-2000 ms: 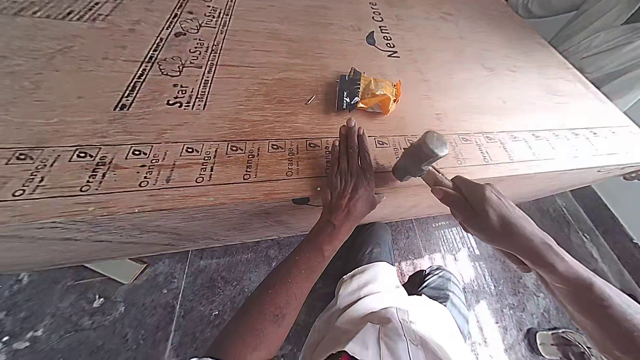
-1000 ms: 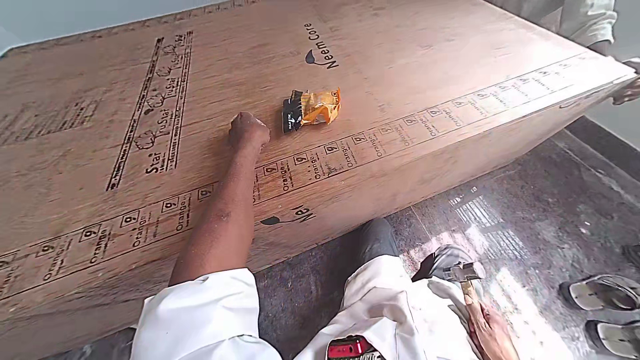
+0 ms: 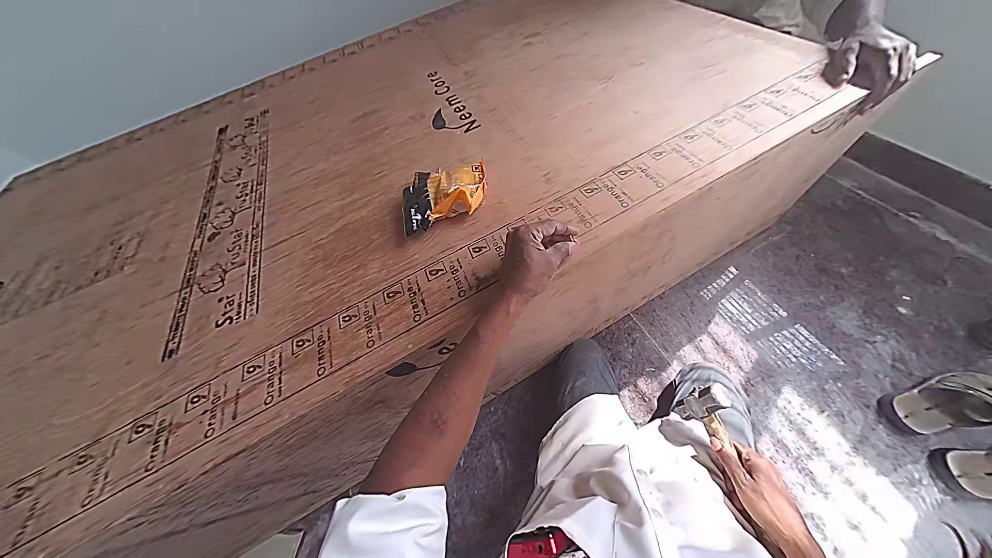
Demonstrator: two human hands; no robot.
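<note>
My left hand (image 3: 536, 256) rests at the near edge of a large plywood panel (image 3: 325, 209), thumb and fingertips pinched; a tiny thing, perhaps a nail, may be between them, too small to tell. A torn orange and black packet (image 3: 446, 196) lies on the panel just beyond this hand. Low at the right, my right hand (image 3: 756, 484) grips the wooden handle of a hammer (image 3: 701, 403), its metal head over my right knee, below and away from the panel.
Another person's hand (image 3: 872, 62) holds the panel's far right corner. The plywood side (image 3: 666, 271) drops from the top edge to the stone floor (image 3: 790, 310). Sandals (image 3: 930, 407) are at the right. A pale wall (image 3: 139, 62) stands behind the panel.
My left hand lay flat at the edge, then was a fist left of the packet, and is now back at the edge. The hammer has moved from the panel's edge down to my knee. The view has shifted.
</note>
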